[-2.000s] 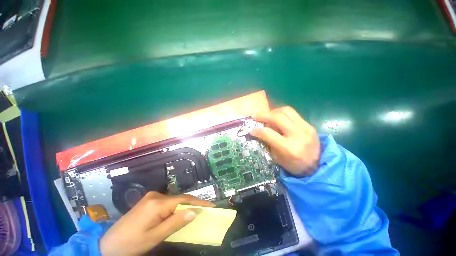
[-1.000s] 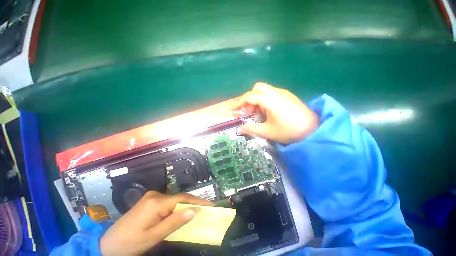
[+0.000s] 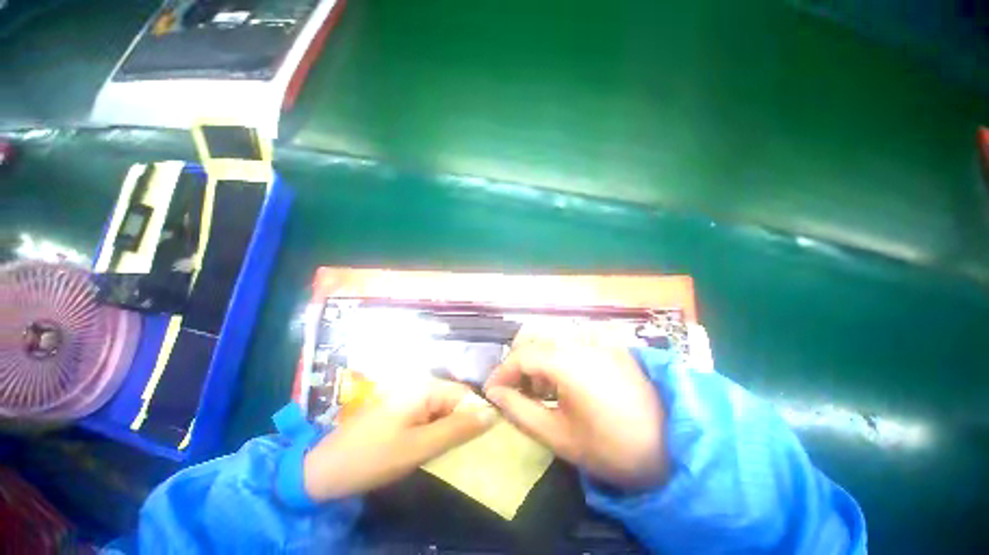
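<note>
My left hand (image 3: 396,434) holds a pale yellow sheet (image 3: 496,473) between thumb and fingers over the laptop base. My right hand (image 3: 586,407) is beside it, thumb and index fingertips pinched together at the sheet's upper corner. Whether a tiny piece is between the right fingertips cannot be told. The open laptop base (image 3: 328,345) lies below both hands, its inside partly washed out by glare. An orange patch (image 3: 356,392) shows at its left. The hands hide its middle and the green board. A red-orange strip (image 3: 499,286) runs along its far edge.
A blue tray (image 3: 247,287) at left holds black sheets (image 3: 226,244) with yellow edges. A pink fan (image 3: 54,341) stands left of it. Another laptop base (image 3: 206,43) lies on white at the upper left of the green bench (image 3: 521,98).
The view has swung left, showing more tray and fan. My right hand has left the laptop's far right corner and come to the yellow sheet beside my left hand.
</note>
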